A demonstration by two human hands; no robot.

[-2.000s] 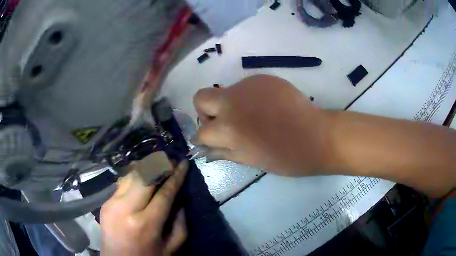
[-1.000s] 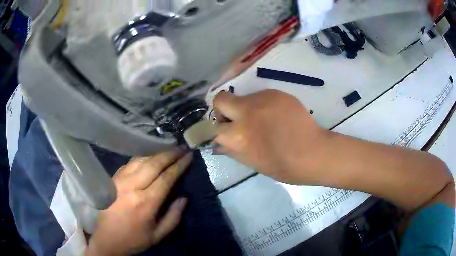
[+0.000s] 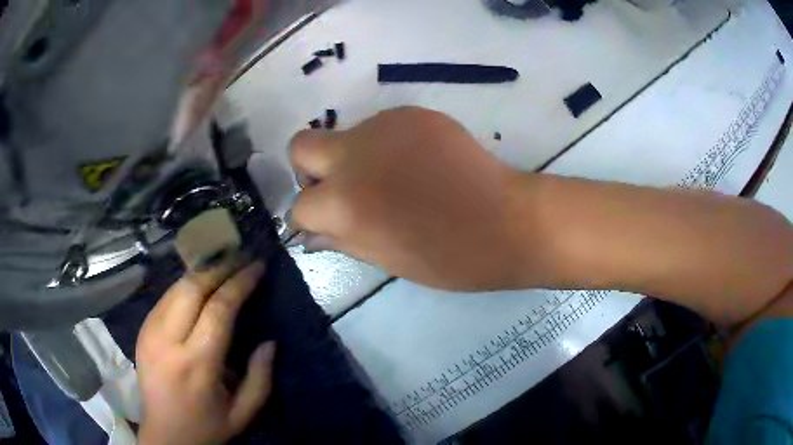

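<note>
The dark navy band (image 3: 296, 348) lies under the needle area (image 3: 230, 195) of the sewing machine (image 3: 78, 96) and runs toward me. My left hand (image 3: 200, 356) lies on the band with fingers spread, its fingertips just below the beige block (image 3: 209, 239). My right hand (image 3: 409, 200) is curled right of the needle area, closed on small silver snips (image 3: 291, 235). Only a bit of the metal shows; the palm hides the rest. Grey-blue cloth (image 3: 52, 391) and a white cloth flap (image 3: 109, 408) are at the lower left.
On the white bed lie a loose dark strip (image 3: 448, 74), a dark square scrap (image 3: 583, 99) and several tiny scraps (image 3: 323, 57). Dark looped handles show at the top edge. Ruler markings (image 3: 513, 335) run along the table front. The grey lamp bar is at left.
The view has shifted, after the machine head loomed larger one second ago. My left fingertips are now just below the beige block. My right hand stays closed beside the needle area.
</note>
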